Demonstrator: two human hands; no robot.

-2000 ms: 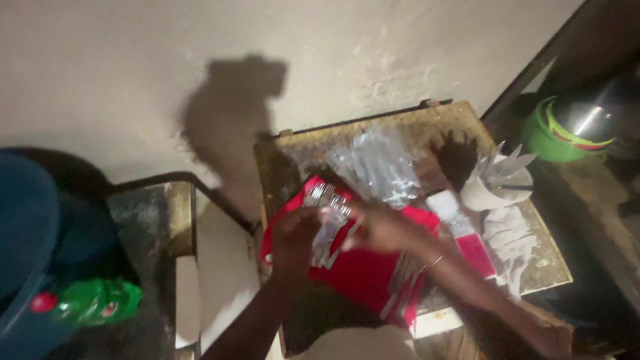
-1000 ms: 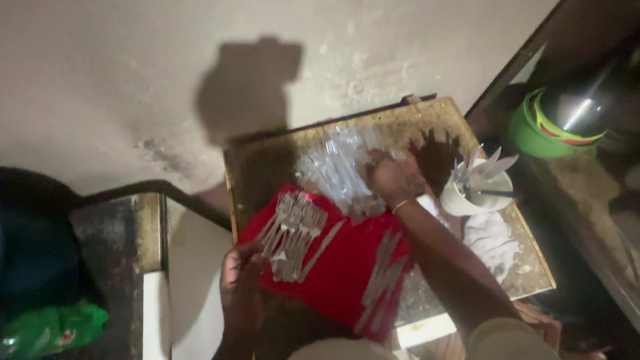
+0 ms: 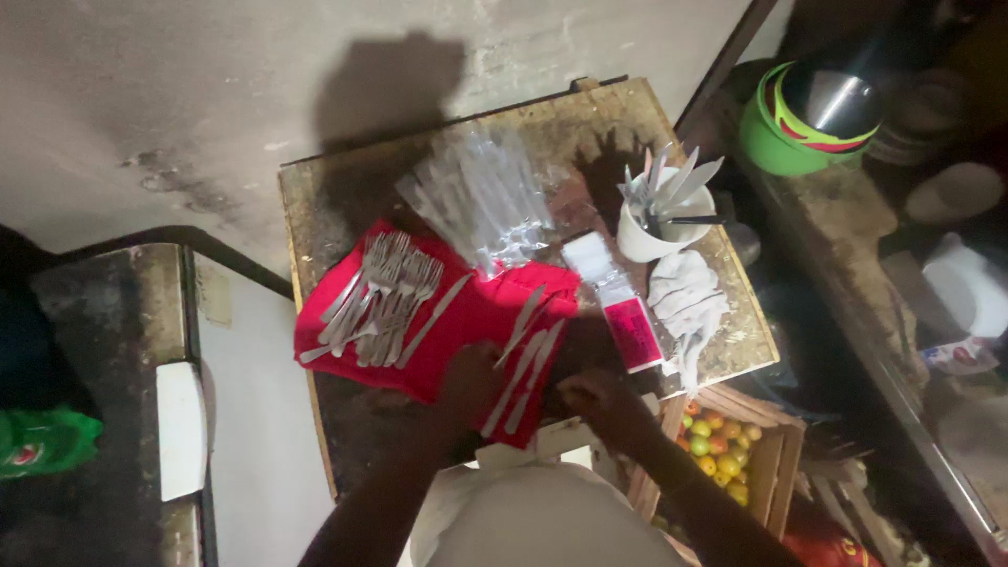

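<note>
On a worn wooden table (image 3: 630, 110) lies a red cloth (image 3: 425, 315). A pile of metal forks (image 3: 386, 291) rests on its left part, with a table knife (image 3: 435, 321) beside the pile. Several more table knives (image 3: 524, 370) lie on the right part. My left hand (image 3: 472, 374) is over the cloth's lower middle, close to these knives; its fingers are dark and its grip is unclear. My right hand (image 3: 594, 398) is at the table's near edge, right of the cloth, fingers curled; whether it holds anything cannot be told. Clear plastic sleeves (image 3: 488, 197) are spread behind the cloth.
A white cup (image 3: 650, 236) with knives and other cutlery stands at the right, near a crumpled whitish cloth (image 3: 687, 291) and a clear packet with a pink label (image 3: 632, 331). Below is a wooden crate (image 3: 780, 472) of tomatoes (image 3: 720, 449). Green basins (image 3: 776, 142) are at the back right.
My right hand has moved from the plastic sleeves back to the table's near edge. My left hand has left the fork pile's side and moved right, toward the knives.
</note>
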